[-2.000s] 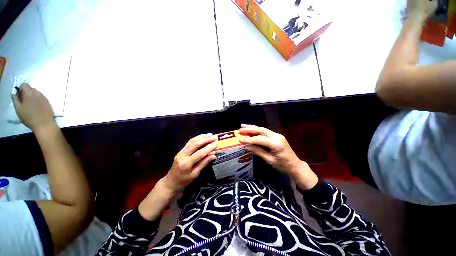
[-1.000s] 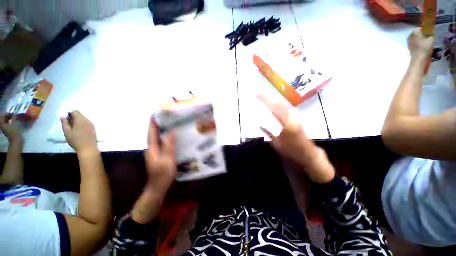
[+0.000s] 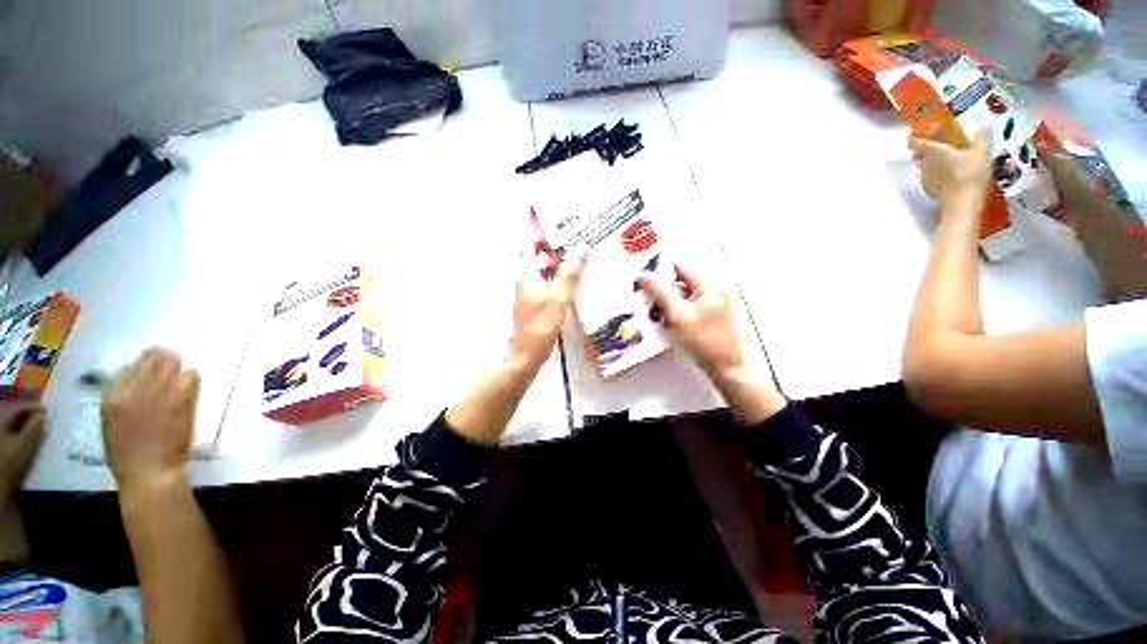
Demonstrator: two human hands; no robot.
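Observation:
A printed carton [image 3: 611, 330] lies over the table in front of me, white face up with product pictures. My left hand [image 3: 547, 308] is at its left edge, thumb on the face and fingers along the side. My right hand [image 3: 699, 325] is at its right side, fingers bent; a small dark spot shows at the fingertips, and I cannot tell if it is a held piece or print. A second printed carton [image 3: 315, 352] lies closed to the left. A pile of black hang tabs [image 3: 606, 144] lies just beyond the carton in front of me.
A black plastic bag [image 3: 377, 91] and a grey-white container [image 3: 616, 48] stand at the back. A neighbour's arms [image 3: 962, 289] at right hold an open carton [image 3: 925, 107], with orange cartons behind. Another person's hand [image 3: 151, 409] is at left, near a carton [image 3: 48, 346].
The carton from my left hand now lies on the table at left. Both hands have moved onto the other carton. The view has tilted up, showing the container at the back.

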